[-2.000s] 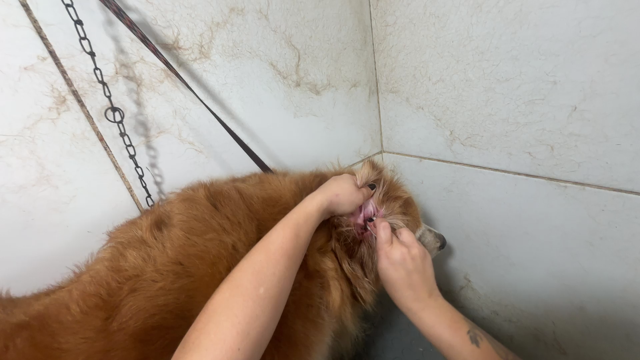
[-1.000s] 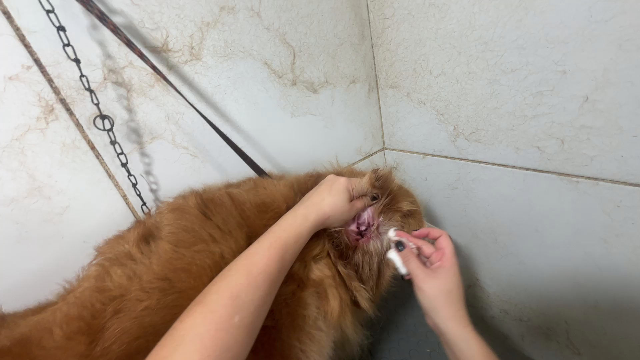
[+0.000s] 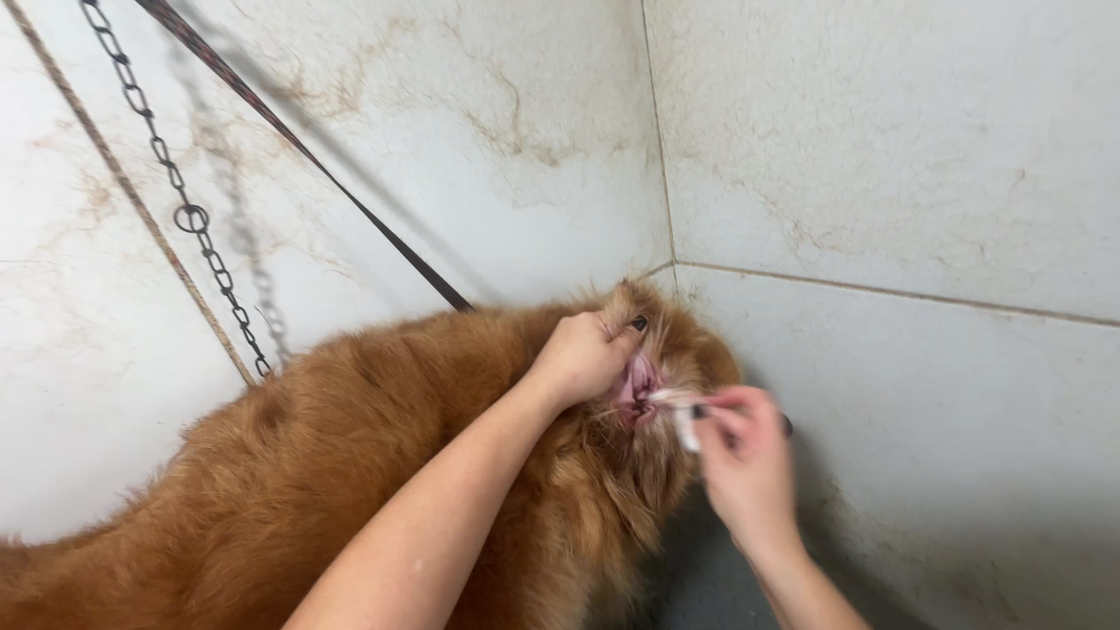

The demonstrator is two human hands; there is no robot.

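A dog with long reddish-golden fur [image 3: 350,437] stands along the wall, its head toward the corner. My left hand [image 3: 591,354] grips the dog's ear flap [image 3: 626,306] and holds it folded back, so the pink inside of the ear [image 3: 639,385] shows. Just right of the ear opening, my right hand [image 3: 744,446] pinches a piece of white cotton or wipe [image 3: 687,429] between thumb and fingers. Its upper end is blurred and lies close to the opening; whether it touches the skin I cannot tell. Most of the dog's face is hidden behind my right hand.
Pale wall panels [image 3: 875,175] with loose hair stuck on them meet in a corner beyond the dog's head. A dark metal chain [image 3: 162,153] hangs at the left. A dark woven leash [image 3: 350,197] runs down to the dog's neck area. Grey surface [image 3: 709,569] shows below the head.
My right hand was at the ear opening two seconds ago, then away from it to the right with the white piece showing; now it is nearer the ear again. My left hand keeps its hold.
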